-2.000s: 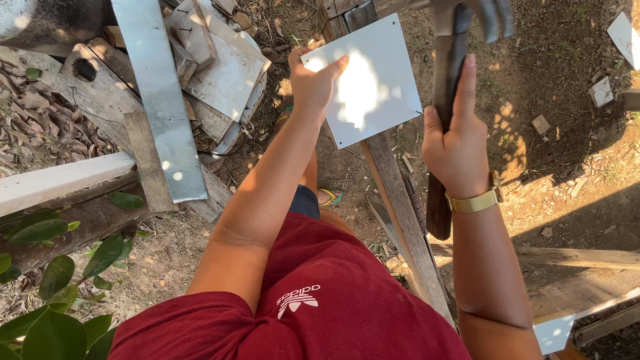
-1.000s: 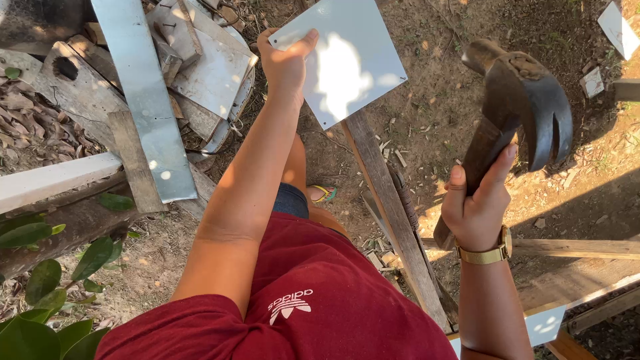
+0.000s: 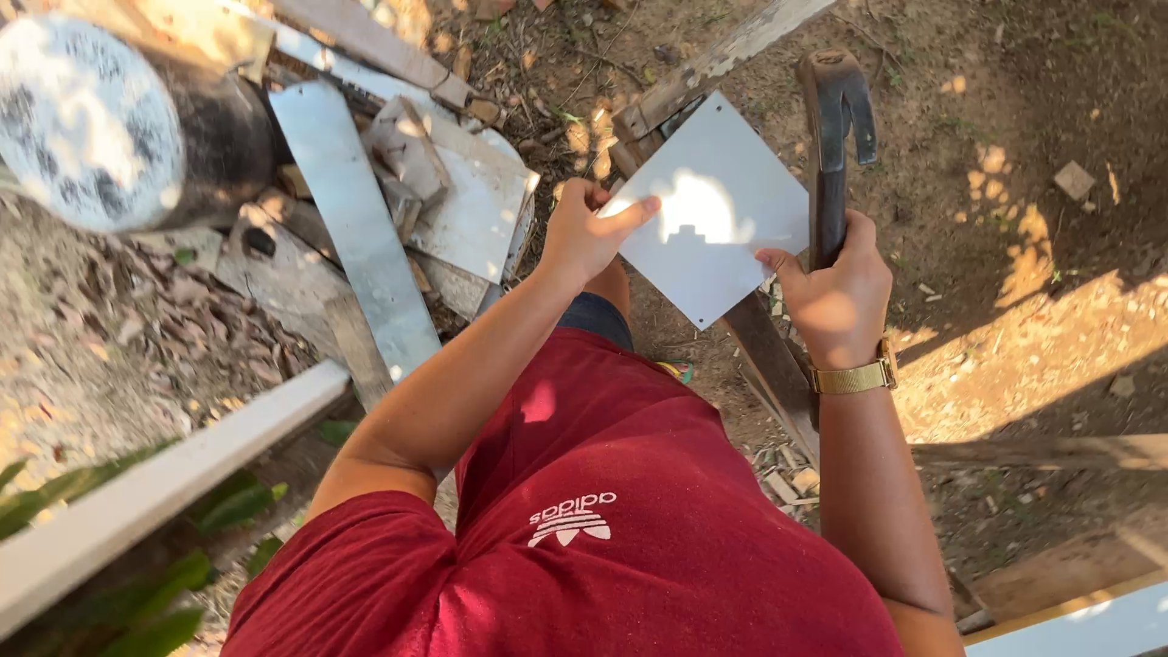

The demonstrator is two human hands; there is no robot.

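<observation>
A square white sheet panel [image 3: 730, 182] with small holes near its corners lies over a wooden beam [image 3: 766, 356] in front of me. My left hand [image 3: 589, 228] pinches its left edge, thumb on top and fingers beneath. In my right hand [image 3: 839, 292] is a claw hammer [image 3: 829, 164], its head upward and its claws pointing right. The thumb of that hand touches the panel's lower right edge. The hammer's handle passes beside the panel's right corner; its lower end is hidden by the hand.
At the left are a metal drum [image 3: 100, 128], a long pale metal strip [image 3: 365, 228], wood offcuts [image 3: 411, 164] and a white-painted rail [image 3: 173, 484] with leaves below. A weathered board [image 3: 730, 68] runs to the upper right. Another beam [image 3: 1040, 452] crosses the right side.
My right hand has brought the hammer in from the right to beside the panel, and its thumb now touches the panel. The view has shifted and turned.
</observation>
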